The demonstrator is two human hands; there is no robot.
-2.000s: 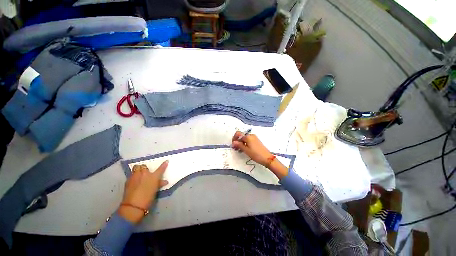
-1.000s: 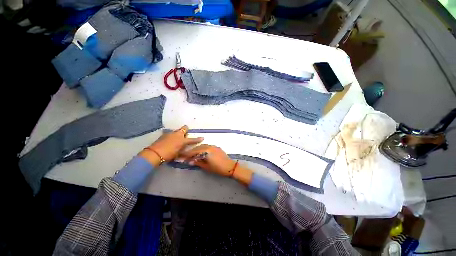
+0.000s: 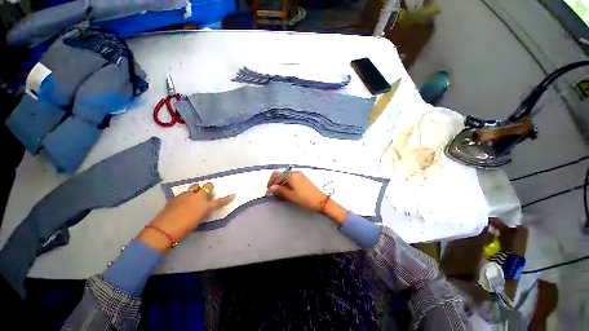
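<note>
The white curved paper pattern (image 3: 248,186) lies flat on a grey-blue cut piece (image 3: 382,205), which shows as a dark border around it. My left hand (image 3: 187,210) rests on the left part of the pattern with its fingers apart, holding nothing. My right hand (image 3: 296,190) grips a thin marking pen (image 3: 283,173) at the middle of the pattern, by its lower curved edge. The pen's tip is hidden by my fingers.
Beyond lie a stack of cut pieces (image 3: 278,110), dark narrow strips (image 3: 290,80), red-handled scissors (image 3: 167,111) and a phone (image 3: 371,75). More cut pieces (image 3: 97,181) and fabric bundles (image 3: 77,97) lie left. An iron (image 3: 484,143) and stained pressing cloth (image 3: 420,145) are right.
My right hand with the pen has moved right, away from my left hand, along the lower curved edge to the middle. The camera view has also shifted.
</note>
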